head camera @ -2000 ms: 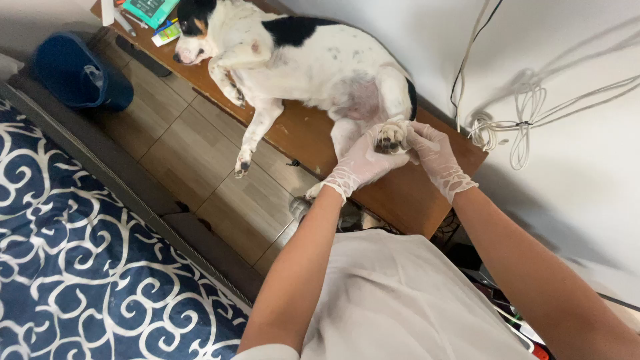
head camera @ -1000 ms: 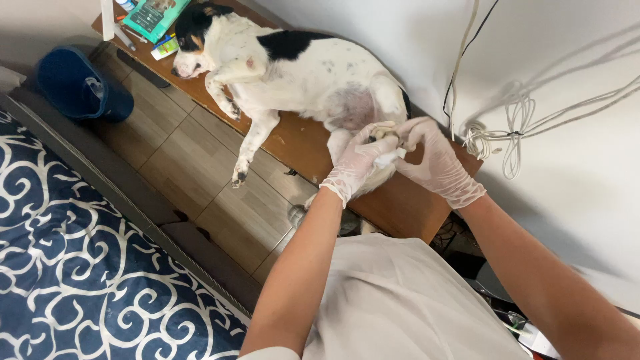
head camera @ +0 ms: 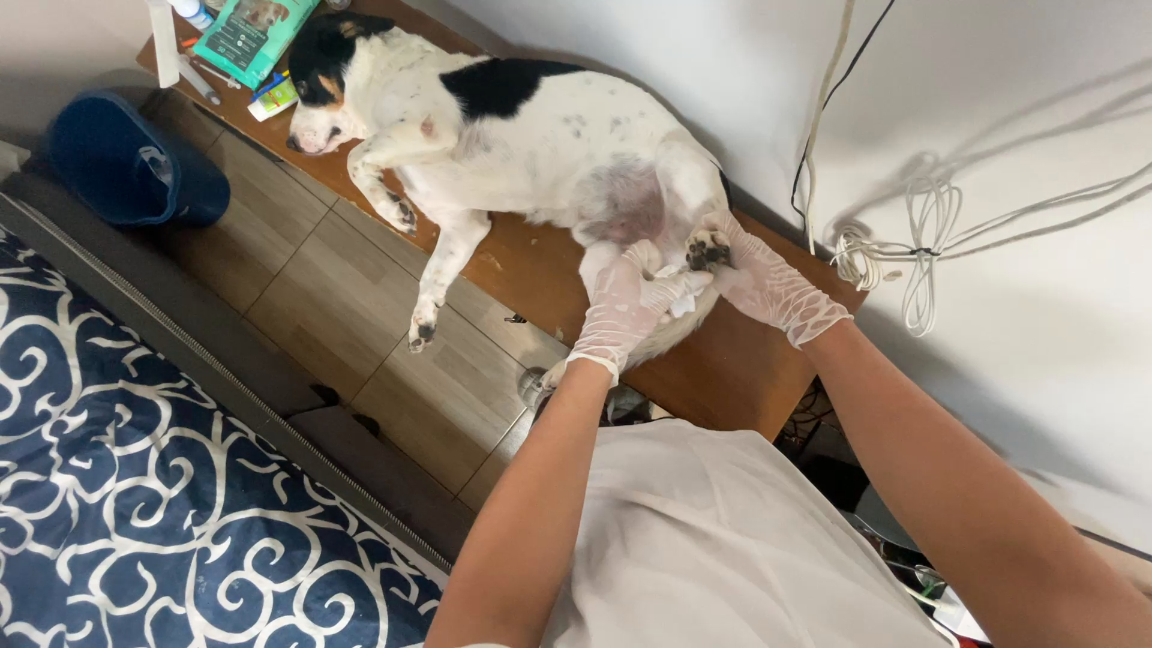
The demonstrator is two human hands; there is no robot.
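Note:
A white dog with black patches (head camera: 558, 126) lies on its side on a brown wooden table (head camera: 702, 387), its head toward the upper left. My right hand (head camera: 765, 274), in a translucent white glove, holds the dog's hind paw (head camera: 708, 249), whose dark pads show. Just left of that paw, my left hand (head camera: 625, 301), gloved too, pinches a crumpled white wipe (head camera: 682, 292). The tips of my right fingers are partly hidden behind the paw. Both front legs hang toward the table's near edge.
A teal wipes packet (head camera: 252, 36), a white-and-green tube (head camera: 273, 97) and a syringe (head camera: 198, 81) lie by the dog's head. A blue bin (head camera: 135, 162) stands on the tiled floor. White cables (head camera: 927, 252) hang on the wall. A bed with patterned bedding (head camera: 180, 504) is at the lower left.
Two seconds ago both hands were at the hind paw. Now my left hand is slightly apart from it, with the wipe showing, while my right hand still holds the paw.

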